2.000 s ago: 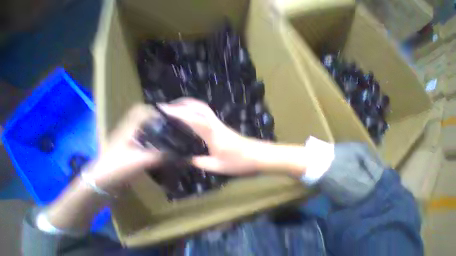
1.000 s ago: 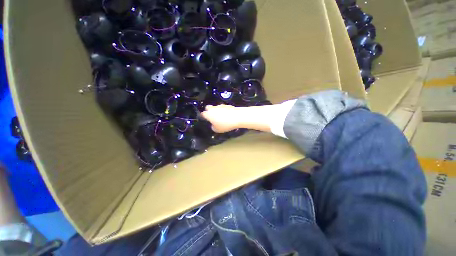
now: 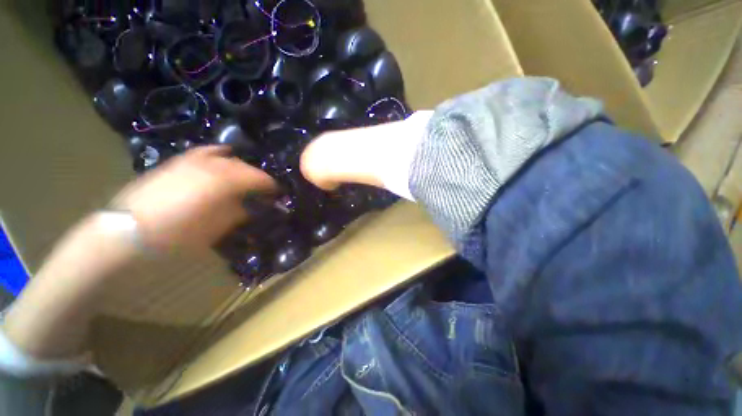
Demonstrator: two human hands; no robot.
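Note:
Black plastic shells [image 3: 236, 91], some round and open-ringed, lie piled in a tall open carton [image 3: 456, 49] before me. Thin pink and pale wires loop over them. My left hand [image 3: 199, 195] is inside the carton over the lower left of the pile, blurred; its fingers point right and I cannot tell if it grips anything. My right hand [image 3: 338, 160] reaches down into the pile; its fingers are hidden among the black shells.
A second open carton [image 3: 691, 81] with black shells [image 3: 635, 32] stands to the upper right. A bit of bright blue plastic [image 3: 10, 264] shows at the left edge. The near carton wall lies against my lap.
My left hand has come in from the left edge over the pile. My right hand is deeper among the shells, its fingers now hidden. The view has shifted, showing less of the blue tote.

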